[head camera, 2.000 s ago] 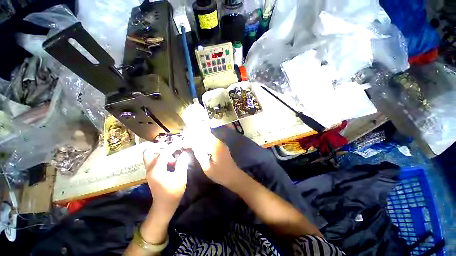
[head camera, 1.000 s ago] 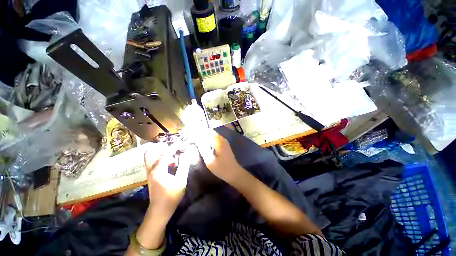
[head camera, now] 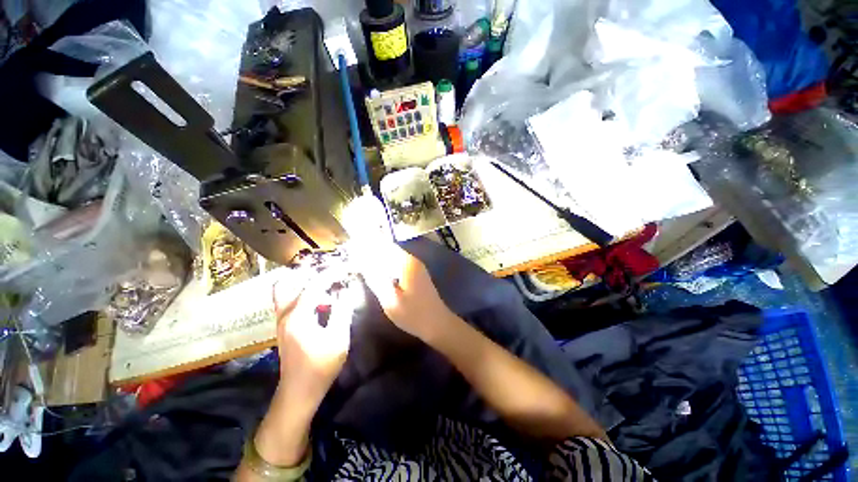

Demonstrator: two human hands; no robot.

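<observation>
The dark metal press stands on the pale table, its slotted arm sticking out to the left. My left hand is raised at the front of the press, fingers bent around something at the setting point. My right hand is beside it, fingertips close to the left ones under the lamp. The white lamp glare hides the fingertips, so what they hold cannot be told. A dark garment lies over my lap and the table edge, under and beside my hands.
Right of the press is a two-compartment tray of metal parts; left is a cream parts tray. A screwdriver, white papers, a cream control box and a black bottle stand or lie behind and right. A blue crate is at lower right.
The view has shifted slightly. My hands stay at the front of the press, with only small finger movements. My right hand has turned a little.
</observation>
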